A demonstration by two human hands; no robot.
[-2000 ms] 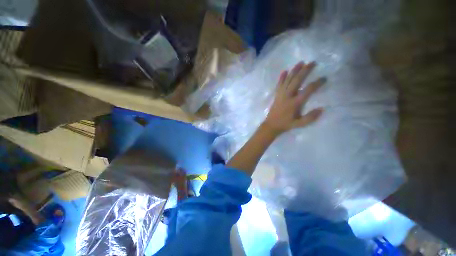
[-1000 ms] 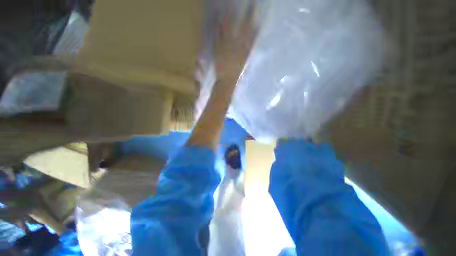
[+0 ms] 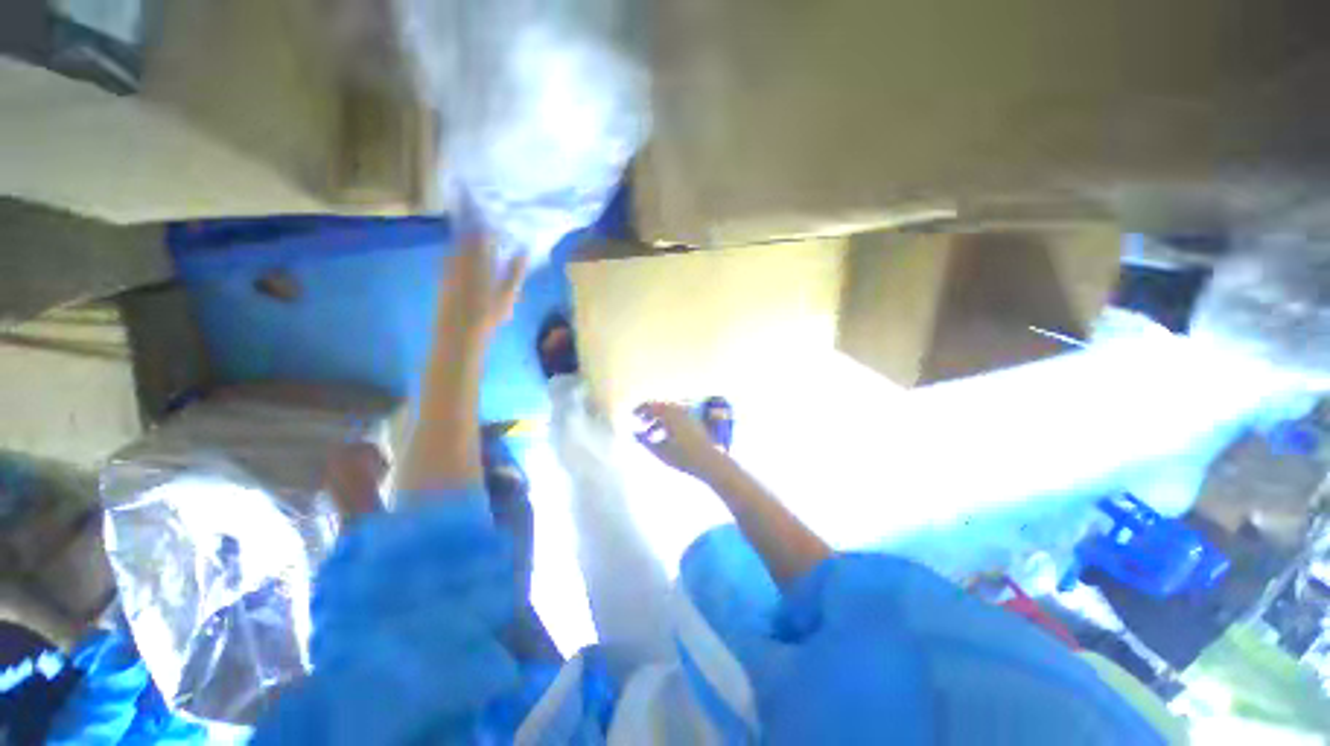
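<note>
A crumpled clear-white plastic bag (image 3: 547, 139) is at the upper middle, between brown cartons. My left hand (image 3: 479, 292) is raised to the bag's lower end and appears to grip it; the fingers are blurred and partly hidden by the film. My right hand (image 3: 678, 434) is lower, in front of a brown carton's bright side (image 3: 715, 313), away from the bag. Its fingers are loosely bent and apart, with nothing clearly held.
A film-covered carton (image 3: 219, 583) is at the lower left. Large brown cartons (image 3: 948, 117) fill the top right, and an open brown carton (image 3: 992, 299) lies below them. A blue plastic object (image 3: 1152, 547) is at the right. Another person's blue sleeve (image 3: 117, 692) shows at the lower left.
My left hand and the plastic bag have moved left in view, and the bag looks narrower. My right hand, hidden before behind the bag, now shows apart from it. The view has shifted.
</note>
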